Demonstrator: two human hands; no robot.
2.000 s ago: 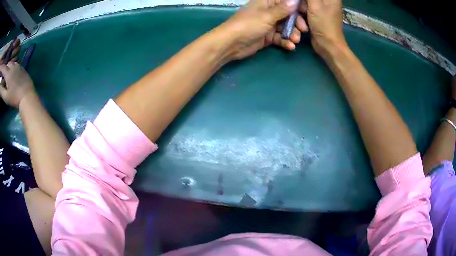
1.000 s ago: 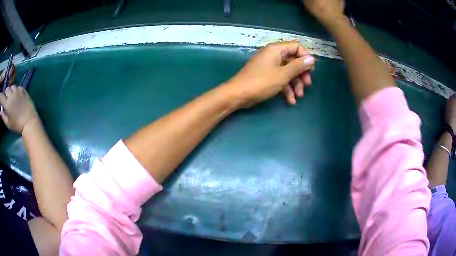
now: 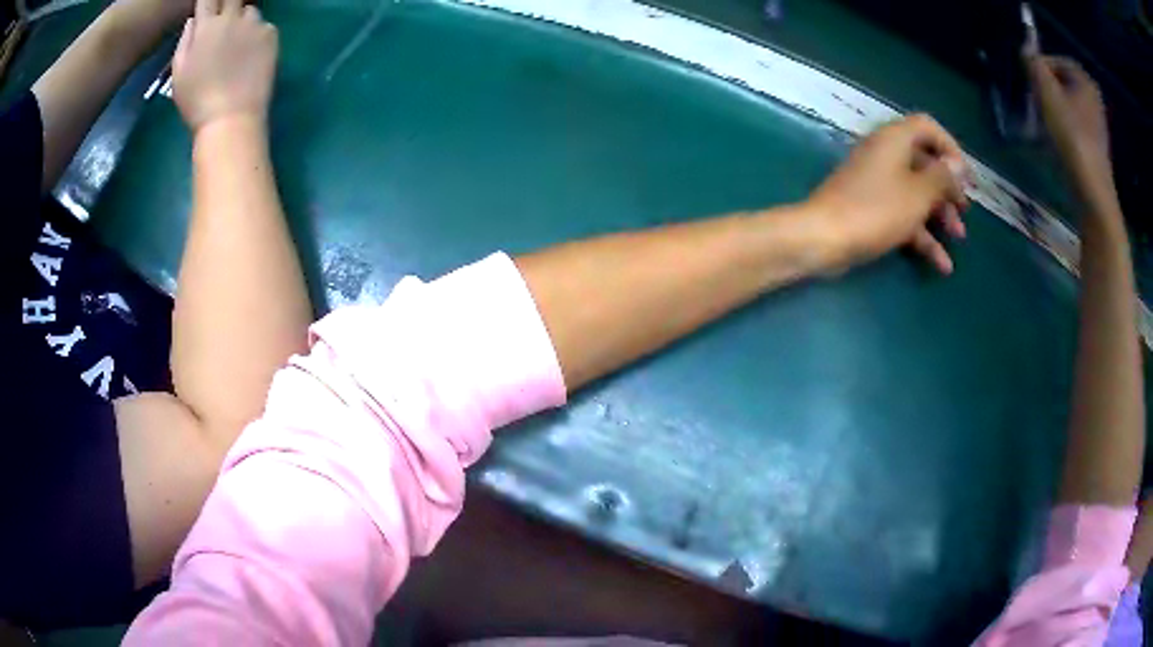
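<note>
My left hand (image 3: 895, 192) hovers over the green worktable (image 3: 607, 164) near the white rail, palm turned sideways, fingers loosely curled and apart, with nothing seen in it. My right hand (image 3: 1075, 116) is stretched over the dark belt beyond the rail at the upper right and is blurred. A thin pale piece (image 3: 1029, 28) shows at its fingertips; I cannot tell whether it is a held pen end or a finger.
The white rail (image 3: 708, 51) with chipped patches runs diagonally between table and dark belt. At the left, a neighbour's bare arm (image 3: 234, 266) and dark lettered shirt are close to my left sleeve. Purple cloth shows at the lower right edge.
The view has swung right. Two seconds ago both hands were together on a dark pen; they are now apart, the left without it, the right out over the belt.
</note>
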